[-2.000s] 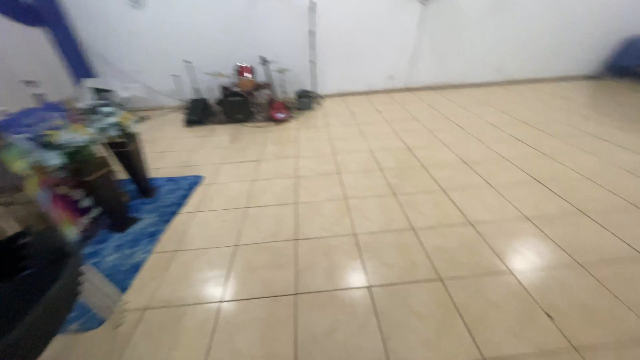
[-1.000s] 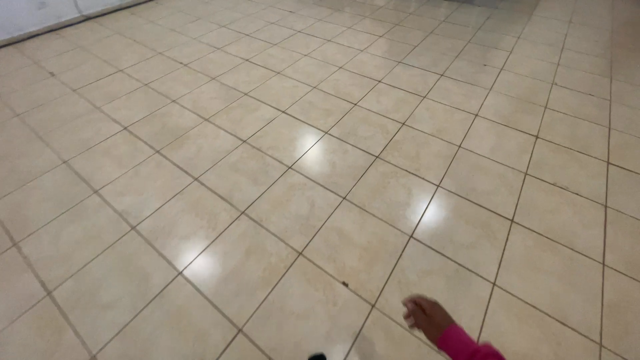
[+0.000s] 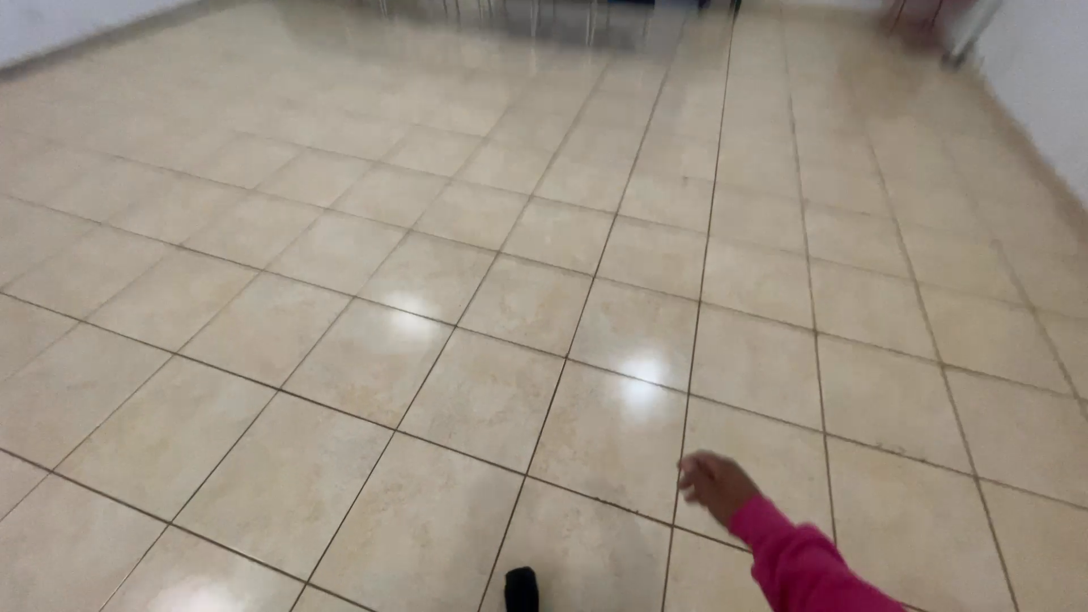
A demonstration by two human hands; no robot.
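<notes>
My right hand (image 3: 714, 486), in a pink long sleeve (image 3: 807, 557), is at the lower right above the tiled floor (image 3: 476, 374). Its fingers are loosely curled, and I see nothing held in them; blur hides how far apart they are. The toe of a black shoe (image 3: 521, 588) shows at the bottom edge, left of the hand. My left hand is outside the view.
Beige tiles with dark joints and bright light reflections run to the walls. A white wall (image 3: 1041, 81) stands at the right, another (image 3: 76, 25) at the upper left. Thin legs of furniture (image 3: 534, 17) show at the far top, blurred. A reddish object (image 3: 931, 17) is at the top right.
The view has swung far from the blue mat, flower stands and instruments of two seconds ago. My right hand, absent then, shows one second ago and now. The right wall has come into view.
</notes>
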